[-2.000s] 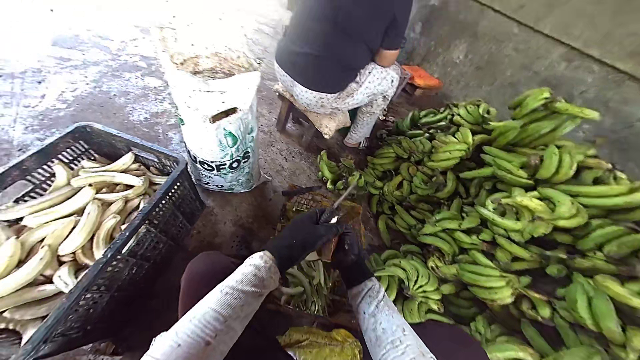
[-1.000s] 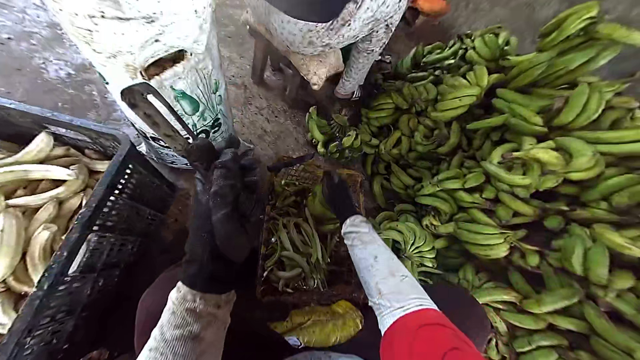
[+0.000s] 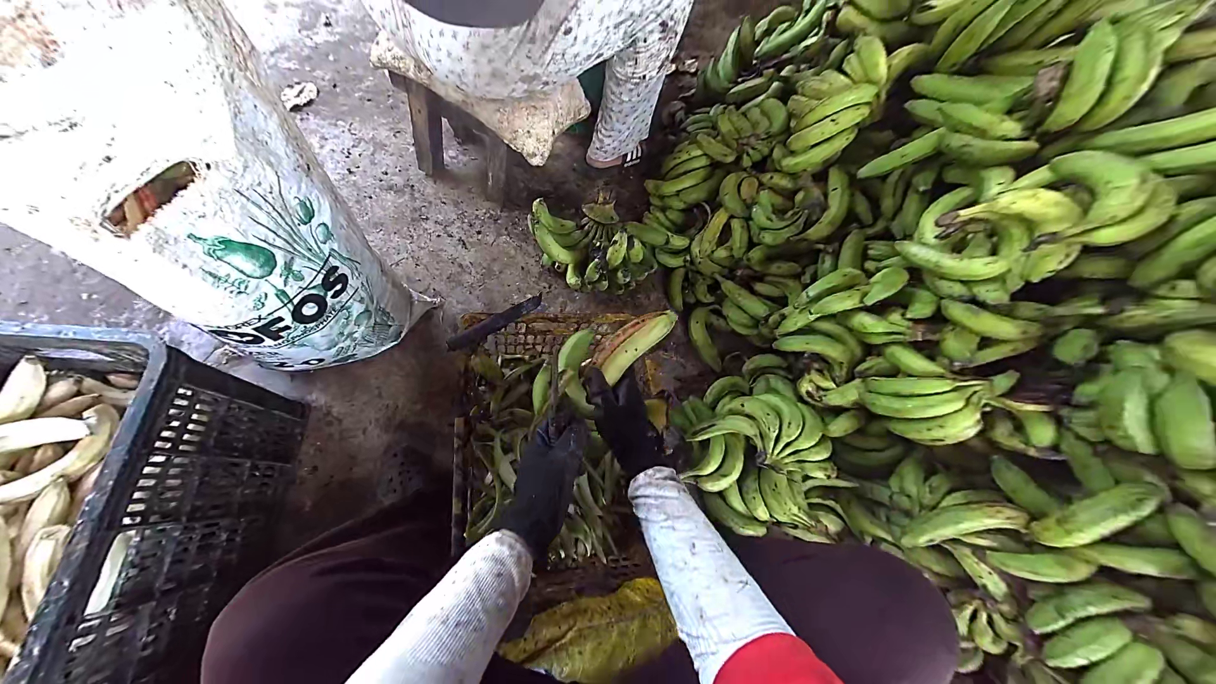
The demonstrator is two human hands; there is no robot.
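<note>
My left hand (image 3: 549,475), in a black glove, is closed around the handle of a knife (image 3: 554,389), whose blade points up beside the fruit. My right hand (image 3: 622,418), also in a black glove, grips the lower end of a green plantain (image 3: 635,347) with a brownish strip along its upper side. Another green plantain (image 3: 573,356) lies just left of it, partly hidden by the blade. Both hands are above a yellowish plastic crate (image 3: 532,334) that holds green peels (image 3: 499,465). A dark flat strip (image 3: 494,323) rests across the crate's far left corner.
A large heap of green plantains (image 3: 912,399) spreads along the right. At left stands a black crate (image 3: 190,475) of peeled plantains (image 3: 43,475), with a printed white sack (image 3: 275,247) behind it. A person (image 3: 551,47) sits on a wooden stool (image 3: 427,123) ahead.
My right hand has come up from inside the crate with a plantain. My left hand has moved right, from beside the sack to over the peels, with the knife.
</note>
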